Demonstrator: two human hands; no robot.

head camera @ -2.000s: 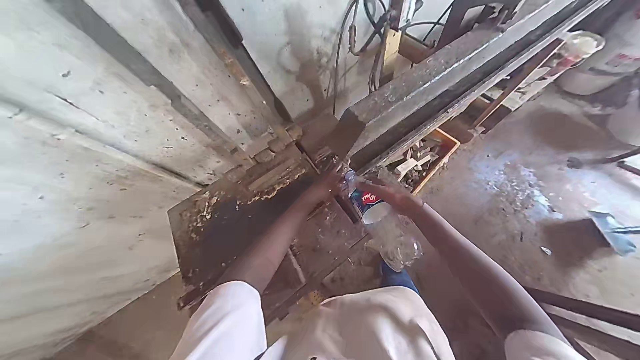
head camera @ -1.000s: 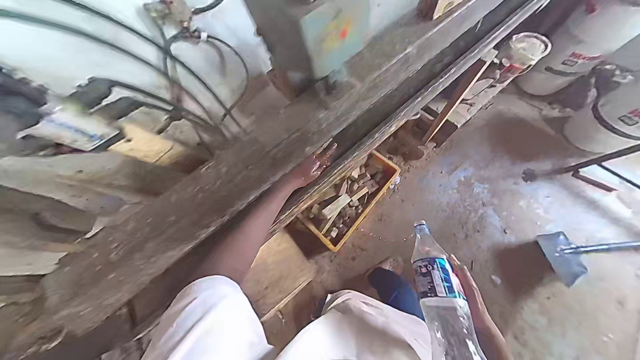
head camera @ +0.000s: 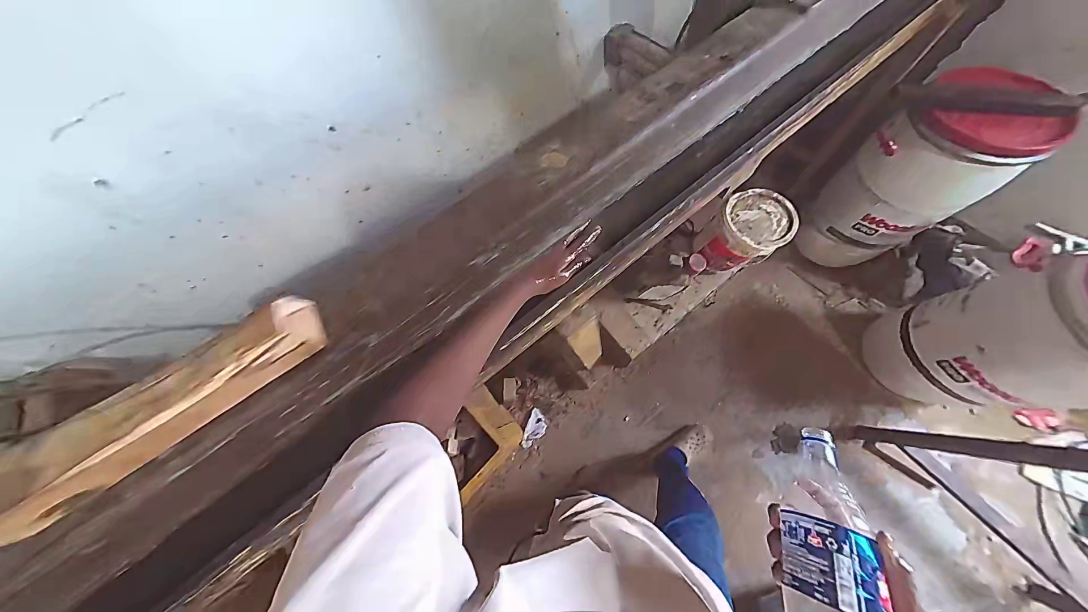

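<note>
My left hand (head camera: pixel 565 262) rests on the edge of a long dark beam or bench (head camera: pixel 459 280), its fingers apart and nothing in them; the fingers look wet. At the lower right, my right hand (head camera: pixel 894 561) is wrapped around a clear plastic bottle (head camera: pixel 833 552) with a blue label. The bottle stands roughly upright with its neck up, and its lower end is cut off by the frame.
A rough piece of wood (head camera: pixel 195 391) lies on the left. Beyond the bench stand an open bucket (head camera: pixel 761 223) and large white drums, one with a red lid (head camera: pixel 999 110). A yellow crate (head camera: pixel 497 433) and wood offcuts (head camera: pixel 586 336) are low beside the bench.
The view has moved along the bench toward the drums. Two seconds ago both hands were together at the bottle; now my left hand is on the bench and my right hand alone holds the bottle.
</note>
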